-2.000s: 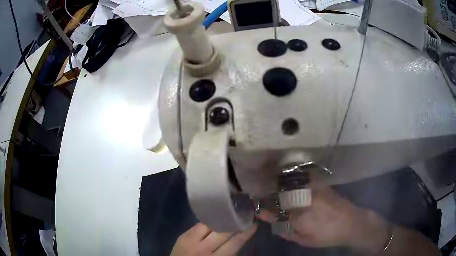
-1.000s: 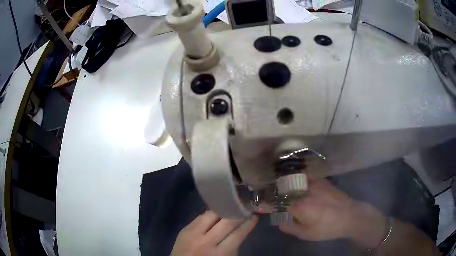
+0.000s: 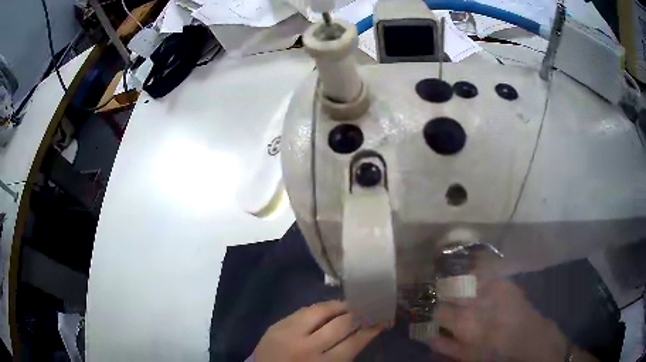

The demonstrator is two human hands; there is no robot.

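Dark fabric (image 3: pixel 244 283) lies flat on the white table under the sewing machine head (image 3: pixel 510 162), reaching out on both sides of it. My left hand (image 3: pixel 315 334) rests on the fabric just left of the needle area, fingers together and pointing right. My right hand (image 3: pixel 496 322) is on the fabric right of the needle area, partly behind the tension assembly (image 3: pixel 457 283). The curved take-up guard (image 3: pixel 368 247) hides the fingertips of my left hand in part. The needle and presser foot cannot be made out. Whether either hand pinches the fabric is hidden.
A long white oval device (image 3: pixel 269 184) stands left of the machine head. A black coil (image 3: pixel 173 60) lies at the back left. White papers (image 3: pixel 248 32), a blue hose (image 3: pixel 489 8) and a small box with a dark screen (image 3: pixel 409 39) are behind. The table's curved edge (image 3: pixel 95 205) is at the left.
The camera view has shifted, so the machine and table appear farther right and slightly lower. Both hands remain beside the needle area on the fabric. No clear grasp or release shows.
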